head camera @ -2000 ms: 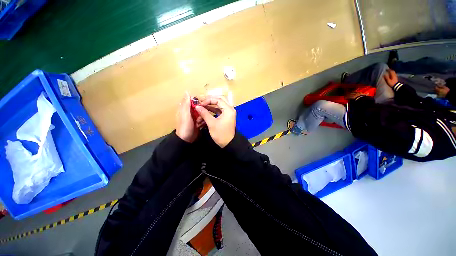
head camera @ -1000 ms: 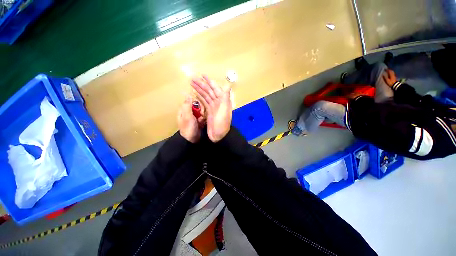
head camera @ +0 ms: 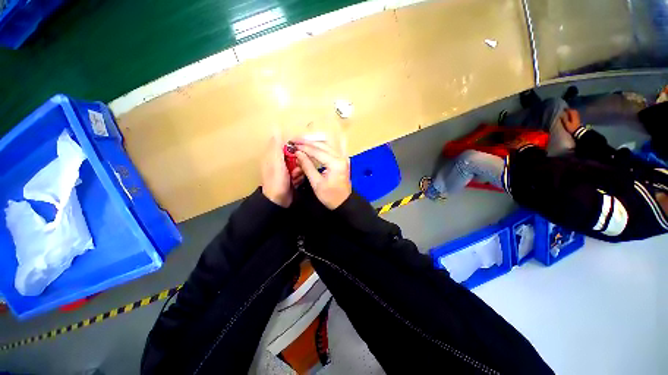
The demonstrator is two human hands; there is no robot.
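A small red item with a whitish top (head camera: 290,155), maybe a small glue bottle, is held above the tan bench edge, mostly hidden in the fingers. My left hand (head camera: 275,176) is closed around its lower part. My right hand (head camera: 329,171) has its fingertips at the top of the item. A small white part (head camera: 343,109) lies on the tan bench (head camera: 220,139) just beyond my right hand. Another small white piece (head camera: 491,43) lies farther right on the bench.
A blue bin (head camera: 121,253) with a white bag (head camera: 51,234) stands at left. A green belt (head camera: 146,44) runs behind the bench. A blue stool (head camera: 373,174) is under the edge. A seated person (head camera: 586,183) and blue bins (head camera: 476,256) are at right.
One second ago my right hand was spread open beside the red item. Now its fingers are bent in and touch the item's top, much as two seconds ago.
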